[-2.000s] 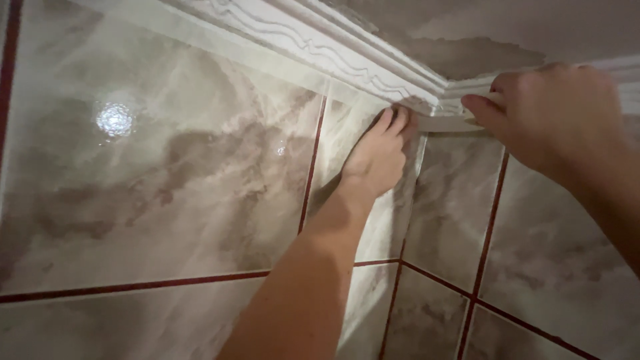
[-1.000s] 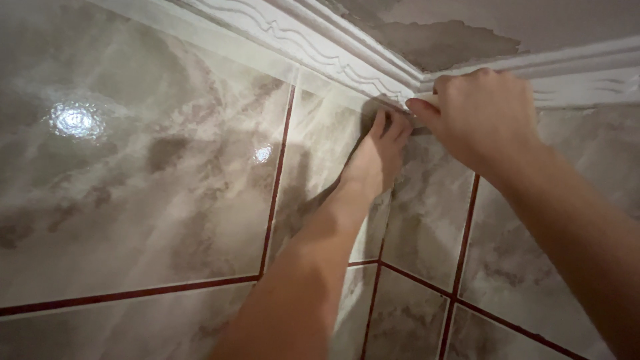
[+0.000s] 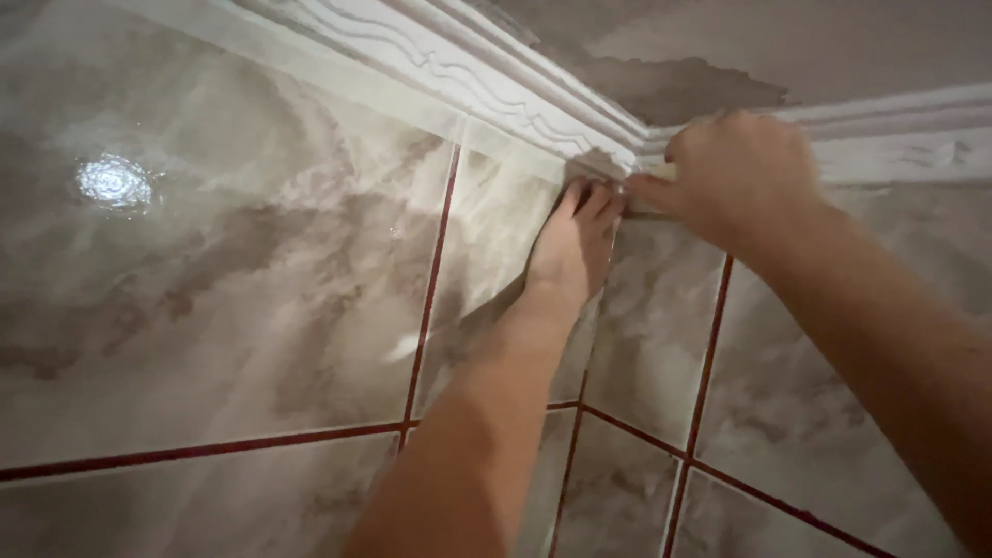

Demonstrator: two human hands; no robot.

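White molded cornices meet in a corner below the ceiling, the left cornice (image 3: 465, 81) with a wavy relief and the right cornice (image 3: 899, 151) running behind my right hand. My left hand (image 3: 572, 244) rests against the wall tiles in the corner, its fingertips just under the cornice's lower edge. Beside it, my right hand (image 3: 736, 182) is curled at the cornice joint, its thumb pointing left. A small pale piece (image 3: 663, 172) shows between that thumb and the fingers; the rest of it is hidden, and its kind cannot be told.
Glossy marbled wall tiles (image 3: 232, 294) with dark red grout lines cover both walls. Above the cornice, the ceiling (image 3: 775, 39) has a darker, uneven patch (image 3: 690, 81) near the corner. A bright light reflection (image 3: 116, 184) shows on the left wall.
Both hands stay at the corner, close together, as they were a second ago. Two seconds ago my right hand was a little farther to the right of my left hand.
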